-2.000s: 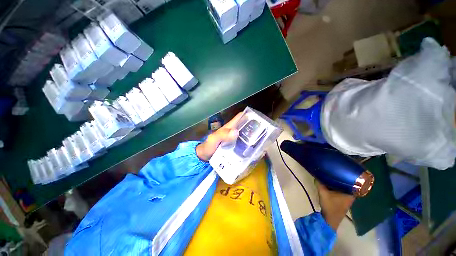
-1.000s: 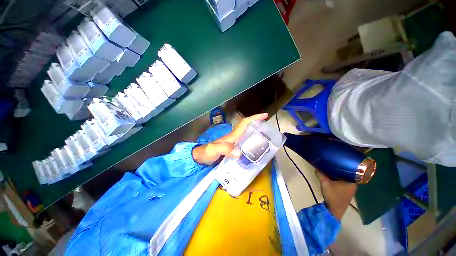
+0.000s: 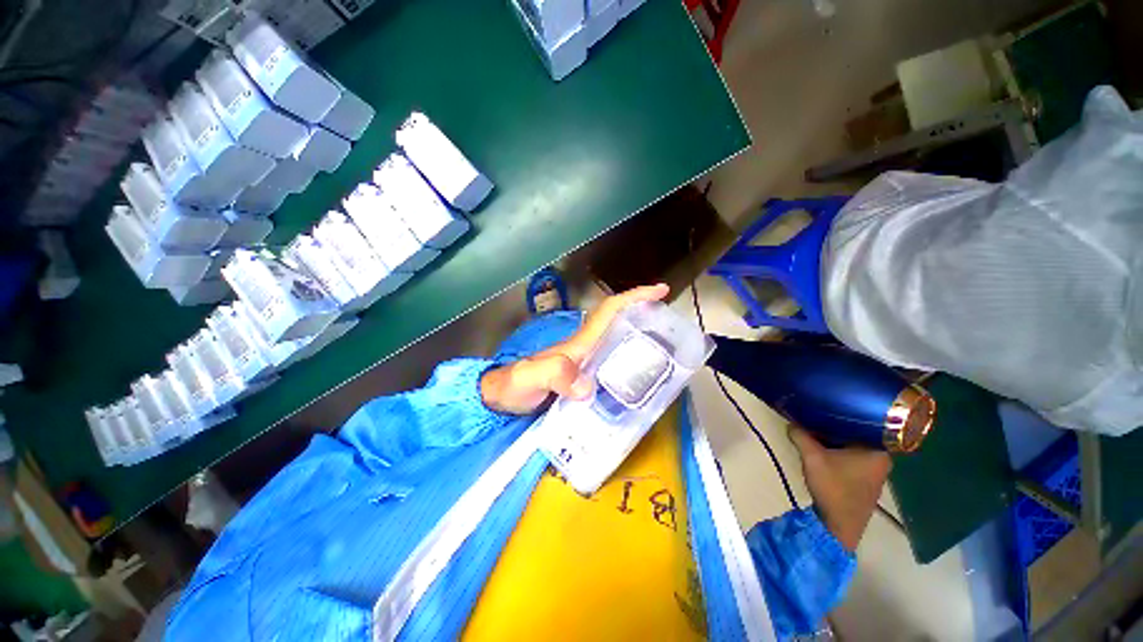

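Observation:
My left hand (image 3: 564,364) holds a white retail box (image 3: 627,395) with a watch-like picture, in front of my yellow garment. The box is tilted, and clear film shows around its upper end. My right hand (image 3: 842,483) holds the dark-blue hair dryer (image 3: 815,391) from below; most of its fingers are hidden behind the barrel. The dryer's black nozzle points left at the box's right edge. The copper-coloured ring faces right. The dryer's thin black cord (image 3: 756,439) hangs behind the box.
Rows and piles of white boxes (image 3: 376,223) stand on the green table (image 3: 602,138) at the upper left, with more boxes (image 3: 570,28) at its far edge. A blue stool (image 3: 780,261) stands beside a coworker in white (image 3: 978,276) on the right. A blue crate (image 3: 1050,504) is at the lower right.
Since two seconds ago, my left hand and the box have shifted slightly, and the box's front has turned to face me more. The dryer has moved slightly down. In the last second little has changed.

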